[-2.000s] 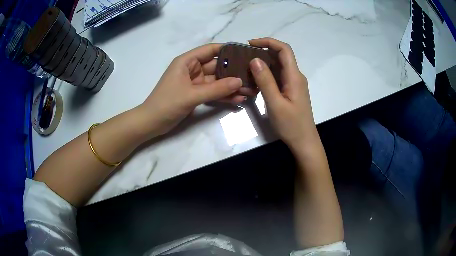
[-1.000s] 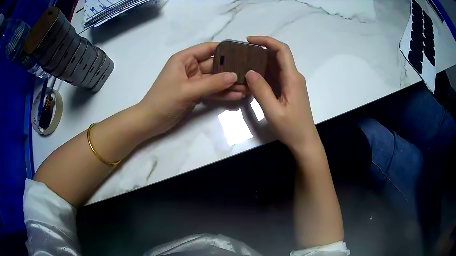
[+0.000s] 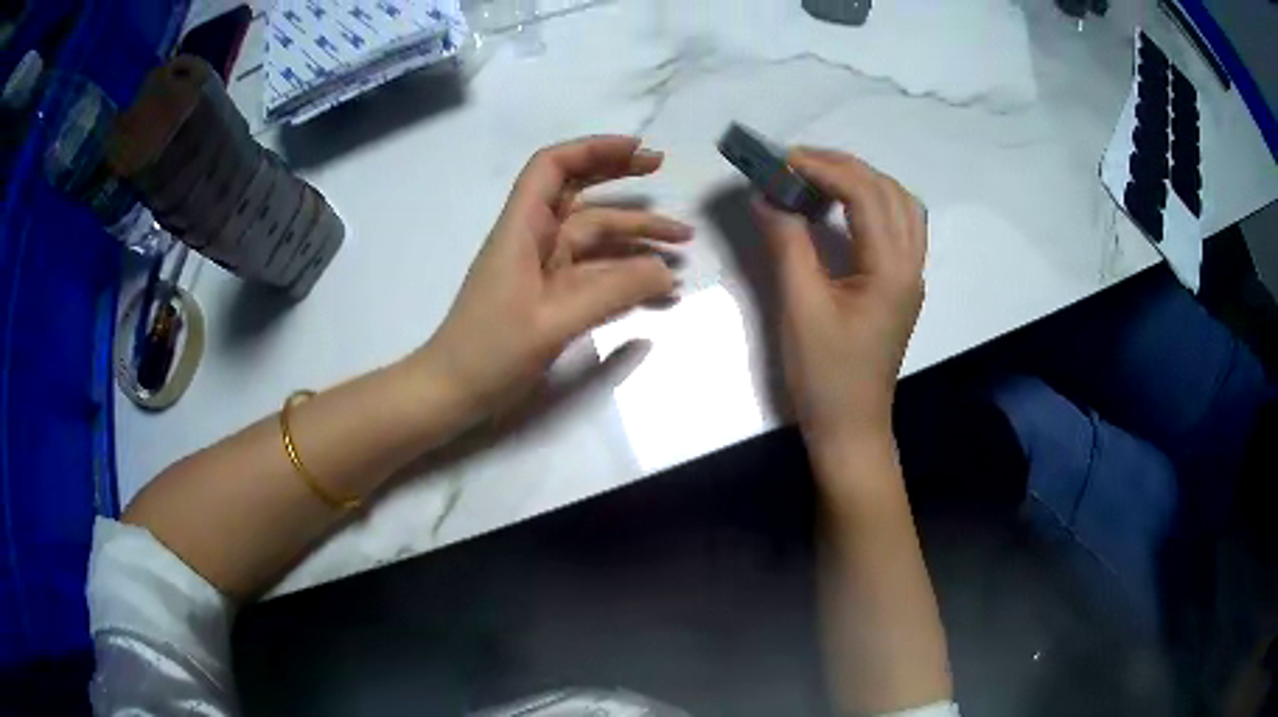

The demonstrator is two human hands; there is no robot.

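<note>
My right hand (image 3: 848, 266) holds a small rounded housing (image 3: 770, 168) between thumb and fingers above the table. The housing is turned on edge, its grey side showing; its brown face is not visible. My left hand (image 3: 561, 280) is to the left of it, fingers apart, holding nothing and not touching the housing. A leaning stack of brown-grey housings (image 3: 238, 189) stands at the left of the table.
Printed sheets (image 3: 358, 53) lie at the upper left. A tape roll (image 3: 187, 350) with slim tools inside is below the stack. A sheet of black pads (image 3: 1149, 154) lies at the right. A dark grey piece (image 3: 837, 10) is at the top edge. A person's jeans-clad leg (image 3: 1086, 462) is at right.
My left hand has let go of the housing and opened. My right hand has moved slightly right and tilted the housing from brown face up to edge-on. The whole view has shifted a little.
</note>
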